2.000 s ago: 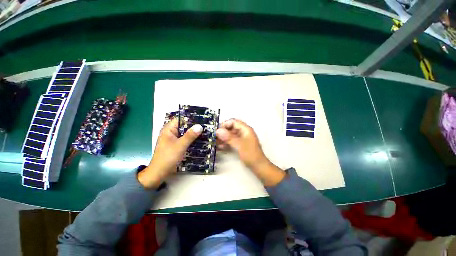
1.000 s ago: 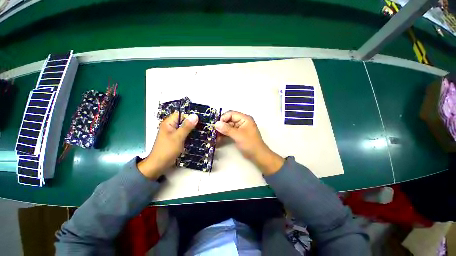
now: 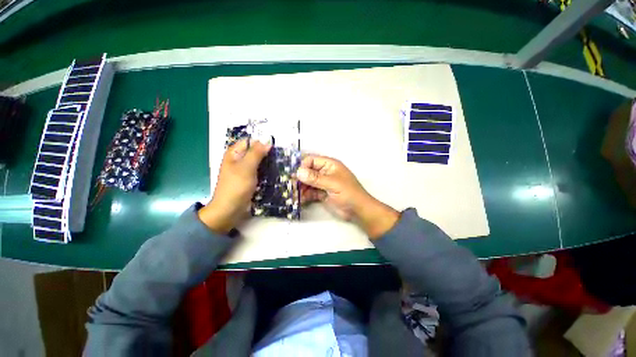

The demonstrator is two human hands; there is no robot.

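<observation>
My left hand (image 3: 236, 180) holds a black circuit board panel (image 3: 277, 188) by its left side, thumb on top, above the cream mat (image 3: 362, 101). My right hand (image 3: 333, 183) pinches the panel's right edge, where a thin black edge strip (image 3: 299, 139) runs lengthwise. The panel is partly blurred, so I cannot tell whether the strip is attached. Another speckled board piece (image 3: 238, 134) shows just beyond my left hand. A black striped sheet (image 3: 429, 134) lies flat on the right of the mat.
Stacked board panels (image 3: 130, 151) with red lines lie left of the mat on the green bench (image 3: 181, 94). A long white tray (image 3: 88, 153) with striped sheets is at far left. A pale rail (image 3: 314, 54) and grey post (image 3: 558, 33) stand behind.
The view has shifted. The panel is still between both hands; its upper part is now blurred and the edge strip stands more upright than one second ago.
</observation>
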